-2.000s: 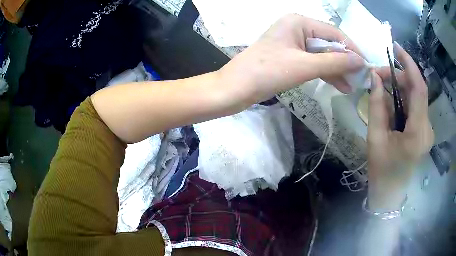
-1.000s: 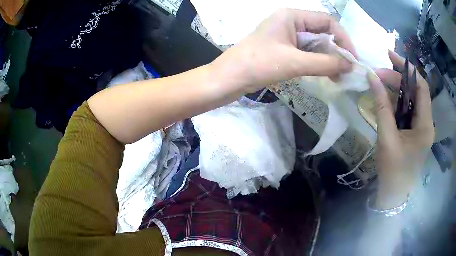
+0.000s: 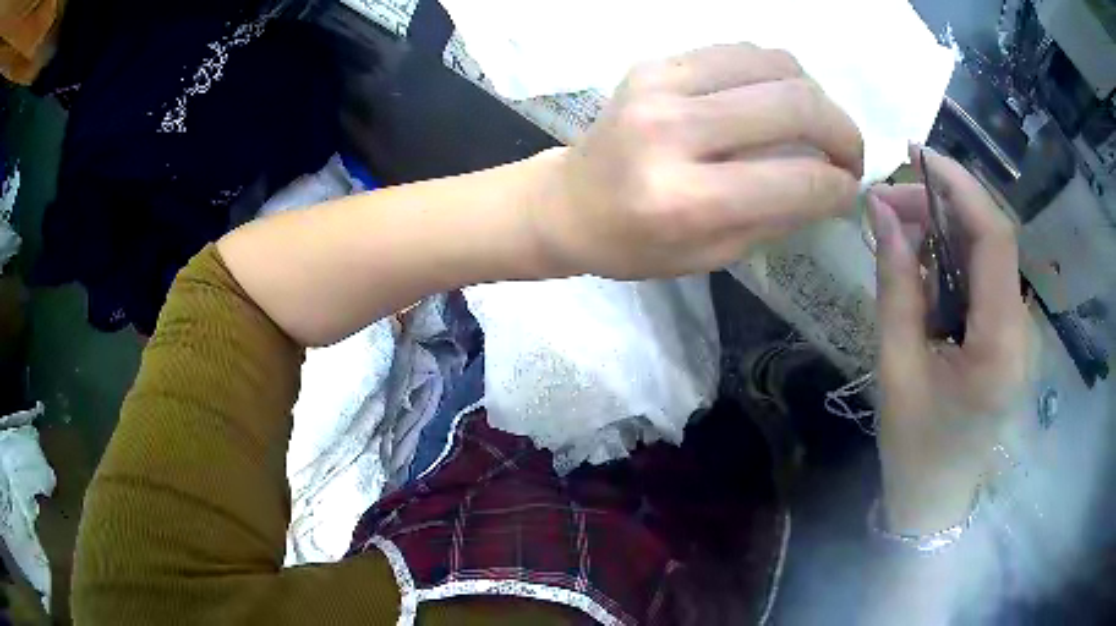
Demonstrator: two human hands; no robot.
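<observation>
A white fabric panel (image 3: 900,80) lies behind and above my hands, its ragged corner at upper right. My left hand (image 3: 722,165) is back-up over it, with fingertips closed at the panel's lower edge; the pinch itself is mostly hidden. My right hand (image 3: 948,306) is just right of the left fingertips, thumb and forefinger near the same edge. Dark thread snips (image 3: 942,245) are held in the right palm, points up.
A lap stack of white pieces (image 3: 594,367) hangs at the table edge over the plaid apron (image 3: 514,514). A white heap (image 3: 337,428) is at left, dark cloth (image 3: 184,147) beyond it. Metal machine parts (image 3: 985,135) are at right. Loose threads (image 3: 851,397) hang near the right wrist.
The small folded white piece and its hanging strip no longer show between my hands. My left hand has turned knuckles up. The white panel shows larger beside it, and my right hand has shifted slightly left.
</observation>
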